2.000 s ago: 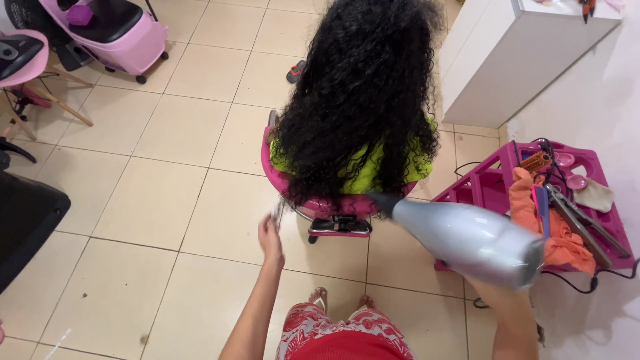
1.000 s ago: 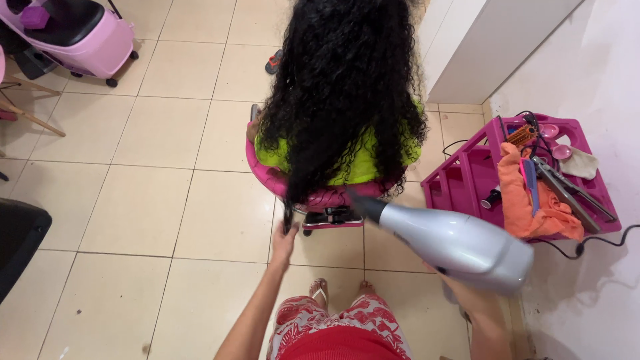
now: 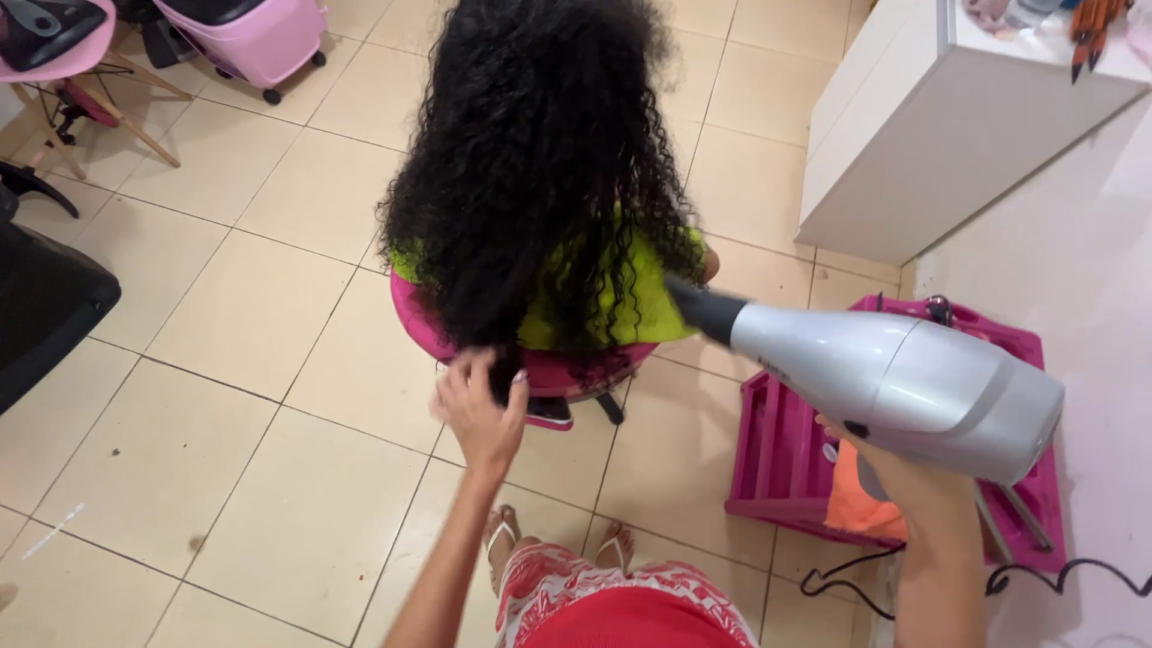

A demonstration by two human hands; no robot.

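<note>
A person with long black curly hair [image 3: 540, 153] and a lime-green top [image 3: 576, 306] sits on a pink chair [image 3: 418, 315], back toward me. My left hand [image 3: 481, 405] is at the lower ends of the hair, fingers apart around a dark lock; whether it grips the lock is unclear. On the right, my right hand [image 3: 900, 468] is closed on the handle of a silver hair dryer [image 3: 886, 378], whose black nozzle [image 3: 706, 310] points left, close to the green top and the hair ends on that side.
A magenta salon trolley [image 3: 774, 450] with an orange towel [image 3: 855, 495] and tools stands right, partly behind the dryer. A black cord [image 3: 846, 576] runs near it. A white cabinet [image 3: 882, 135] is at upper right, a pink wheeled cart [image 3: 261, 40] at upper left, a black padded seat [image 3: 45, 297] left.
My left hand had a gathered lock of hair one second ago; now its fingers are spread at the hair ends. The dryer has moved up relative to the chair, its nozzle nearer the green top.
</note>
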